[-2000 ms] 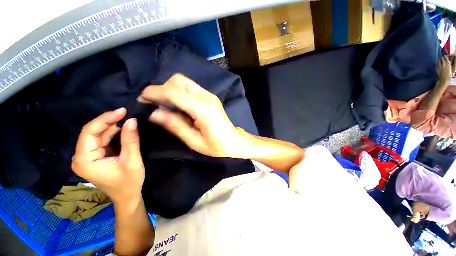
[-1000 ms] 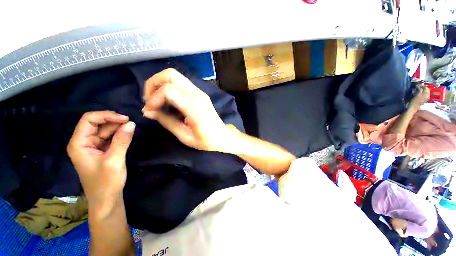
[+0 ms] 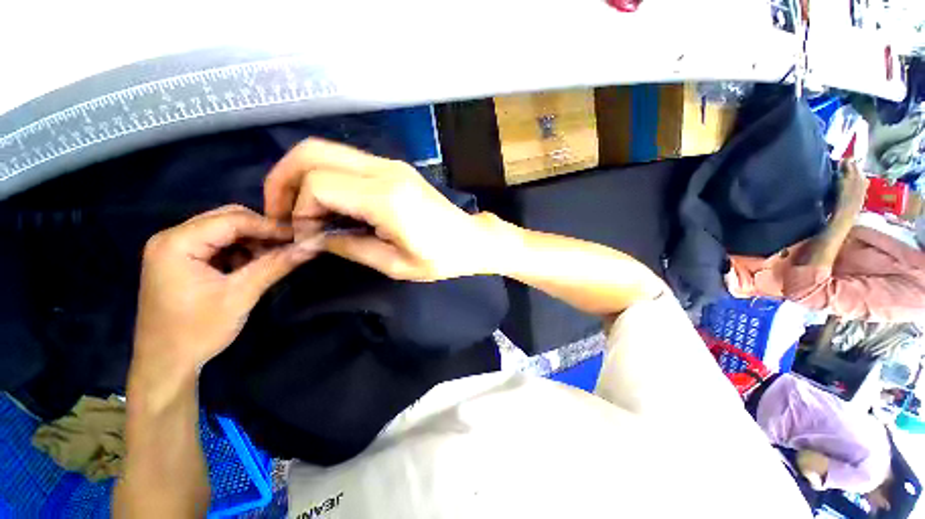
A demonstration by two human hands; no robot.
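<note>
A large dark garment (image 3: 335,355) covers the lap and spreads left under the table edge. My left hand (image 3: 203,289) and my right hand (image 3: 390,218) meet above it, fingertips touching. My left thumb and index finger are pinched together. My right fingers are curled, with a small dark sliver showing between them; I cannot tell whether it is a tool or cloth. Any thread at the fingertips is too fine to see.
A ruler-marked table edge (image 3: 203,96) curves across the top left. A blue basket (image 3: 238,471) with khaki cloth (image 3: 86,436) stands lower left. A dark padded board (image 3: 598,218) lies beyond my right forearm. Two people sit at the right, near a red basket (image 3: 732,367).
My hands were apart a second ago; now their fingertips meet. My right forearm has swung lower right, and more of the blue basket shows.
</note>
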